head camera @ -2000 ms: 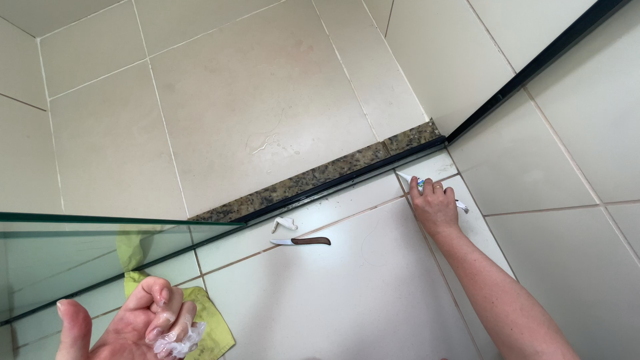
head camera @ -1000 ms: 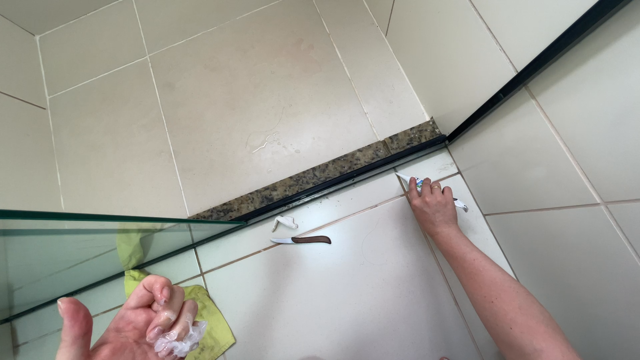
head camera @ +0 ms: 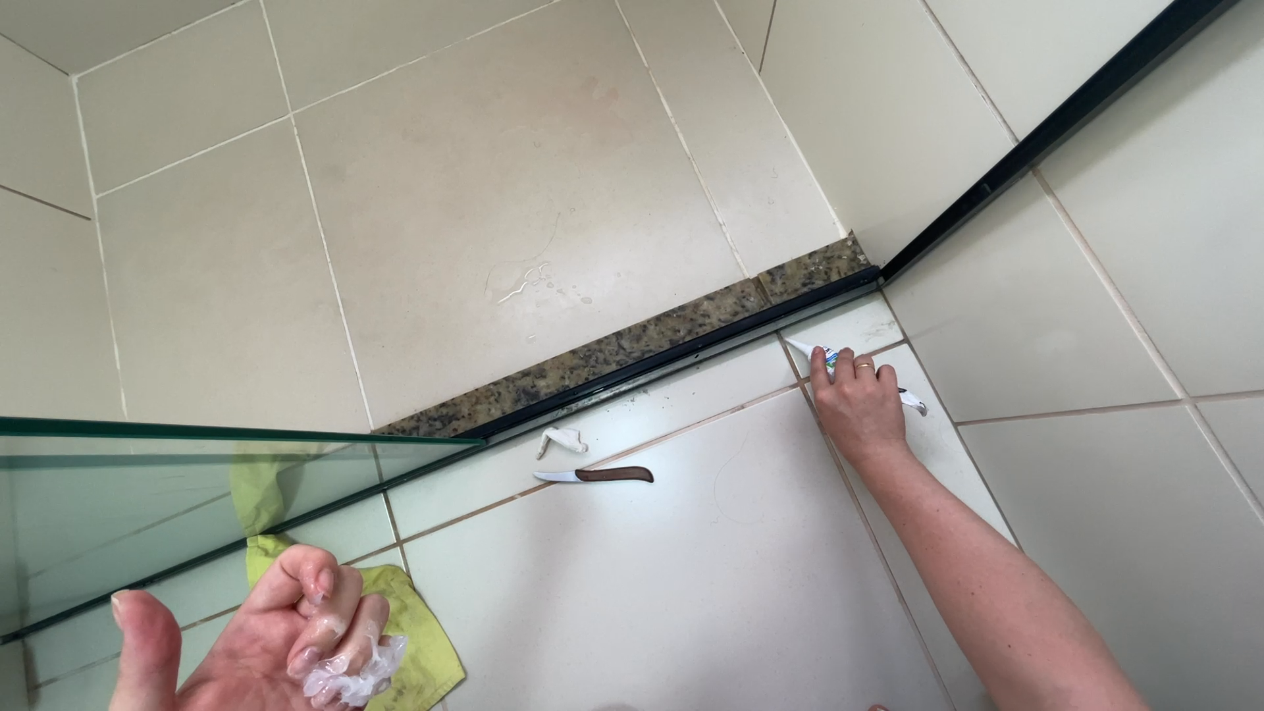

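My right hand (head camera: 861,407) is closed around a white squeeze tube (head camera: 831,359), its pointed nozzle lying along a floor grout line near the shower threshold. The tube's far end shows past the back of the hand. At lower left my left hand (head camera: 286,632) is palm up, thumb apart and fingers curled, with a translucent white sticky wad (head camera: 357,673) on its fingers. A small knife with a brown handle (head camera: 614,475) lies on the floor between the hands. Just above it is a crumpled white scrap (head camera: 565,440).
A yellow-green cloth (head camera: 420,632) lies under and beside my left hand. A glass panel (head camera: 178,494) stands at left. The black metal track (head camera: 691,348) runs along a speckled granite threshold (head camera: 632,346); a black frame (head camera: 1017,158) climbs the tiled wall at right.
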